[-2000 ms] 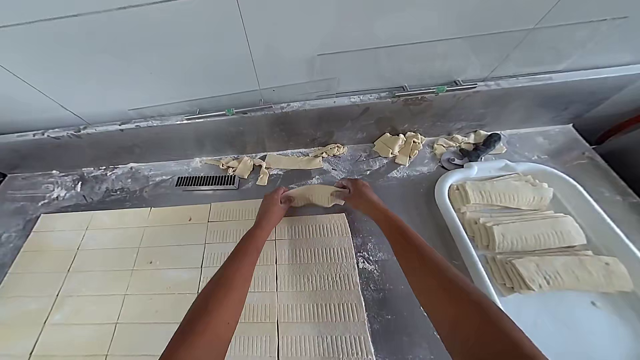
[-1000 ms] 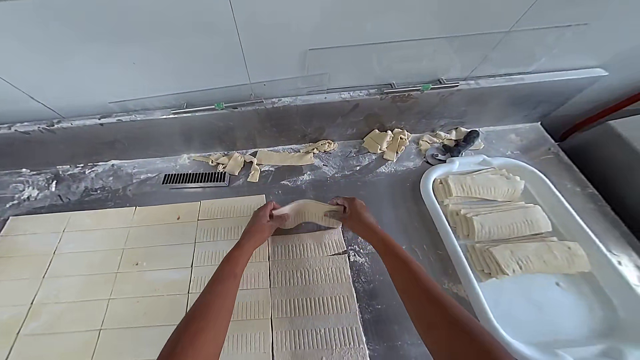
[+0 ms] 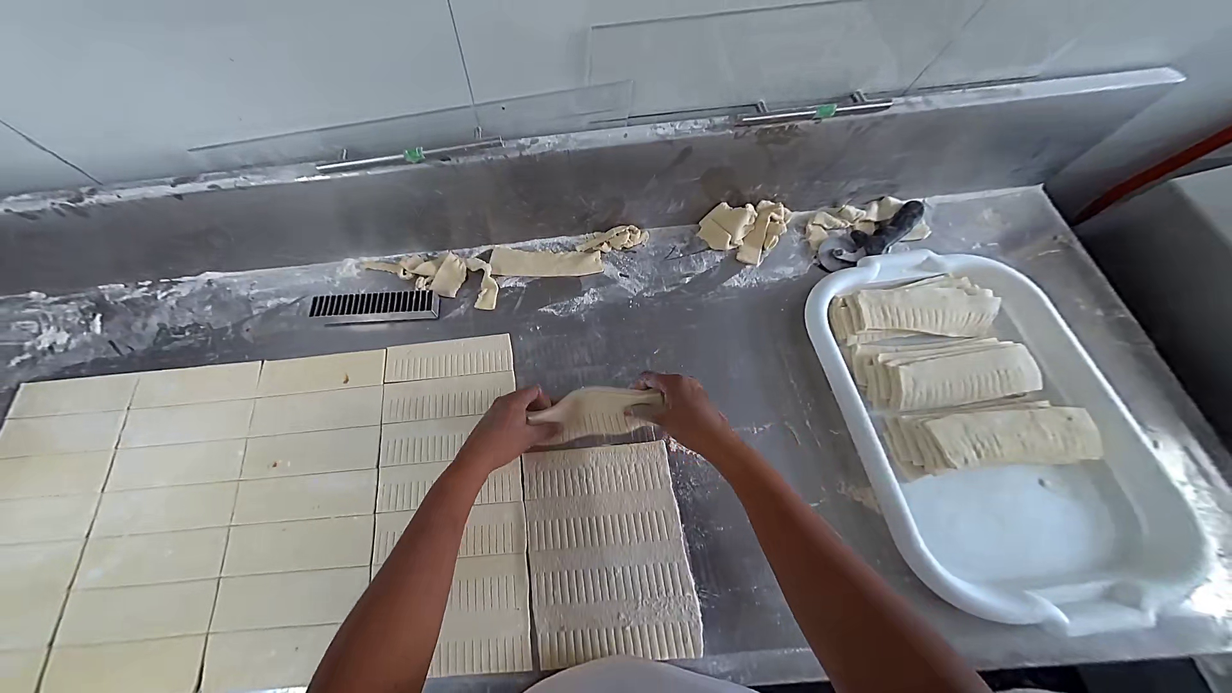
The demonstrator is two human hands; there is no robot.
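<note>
A lifted piece of pale dough with slits along it is stretched between my hands. My left hand pinches its left end and my right hand grips its right end. Just below lies a column of slit, textured dough pieces. To the left is another column of slit dough rectangles, partly behind my left forearm. Smooth dough rectangles in rows fill the left side. In the white plastic tub at the right are several slit dough strips in three overlapping stacks.
Dough scraps lie along the back of the floury steel worktop, with more scraps farther right. A slotted metal cutter rests at the back left. A wheel cutter with a black handle sits behind the tub. A steel upstand borders the back.
My hands have moved toward me, down the right-hand column. They hold a dough piece there, and fewer pieces lie in that column than two seconds ago.
</note>
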